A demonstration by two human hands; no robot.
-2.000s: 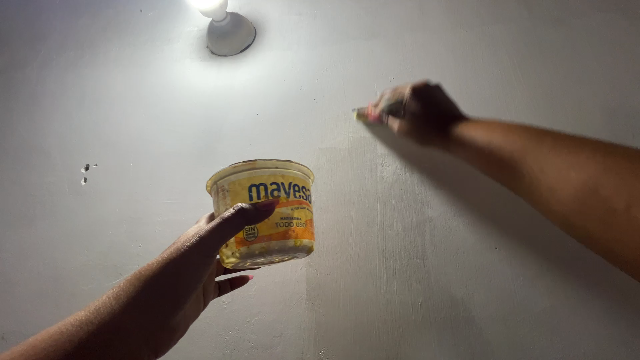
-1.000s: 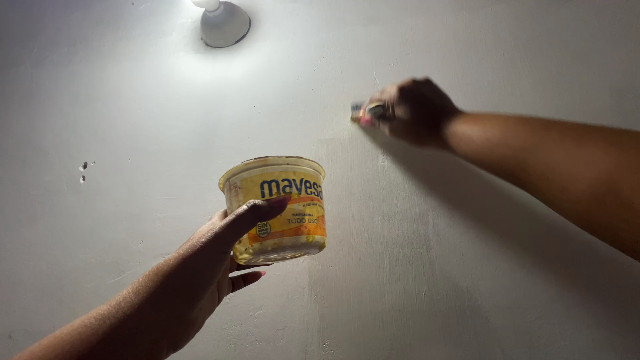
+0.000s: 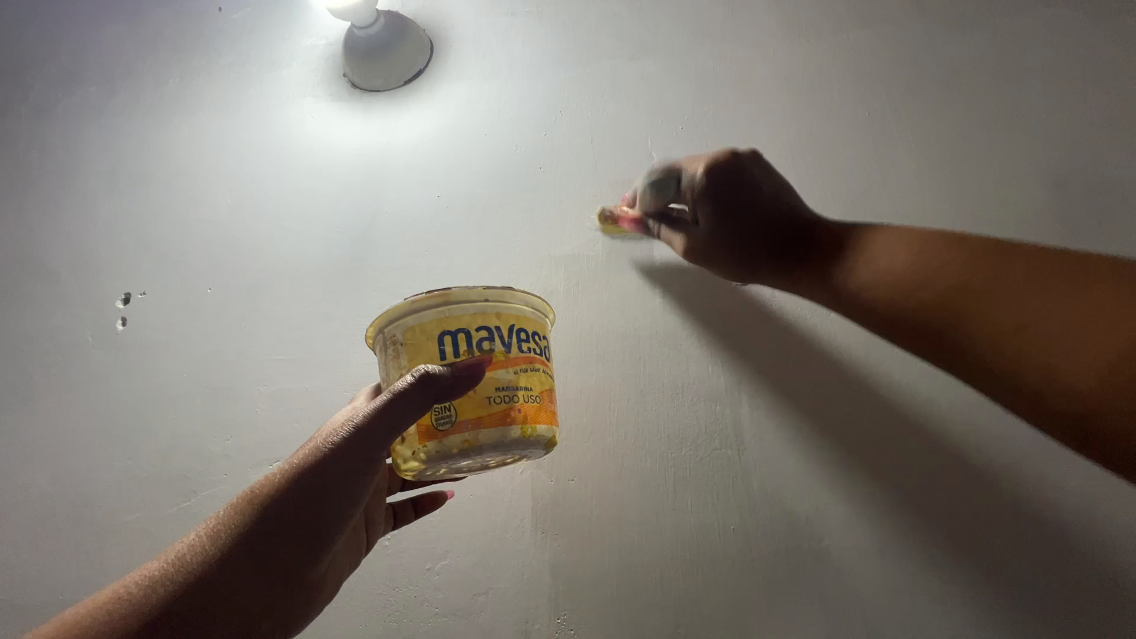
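Observation:
My left hand (image 3: 390,435) holds a yellow and white plastic margarine tub (image 3: 479,390) from below, thumb across its front; the rim is smeared, and what is inside cannot be seen. Up and to the right, my right hand (image 3: 737,213) grips a brush (image 3: 617,222) against the painted wall (image 3: 887,160). The brush is blurred and mostly hidden by the fingers; its yellowish tip points left. A darker, damp-looking patch of wall lies below the brush, and the right arm throws a long shadow across it.
A lit bulb (image 3: 351,9) in a white lamp socket (image 3: 387,53) is fixed at the upper left. Small chipped holes (image 3: 123,302) mark the surface at the far left.
The right hand stays high on the wall, with the brush in slightly different positions and tilt. The tub stays in my left hand throughout.

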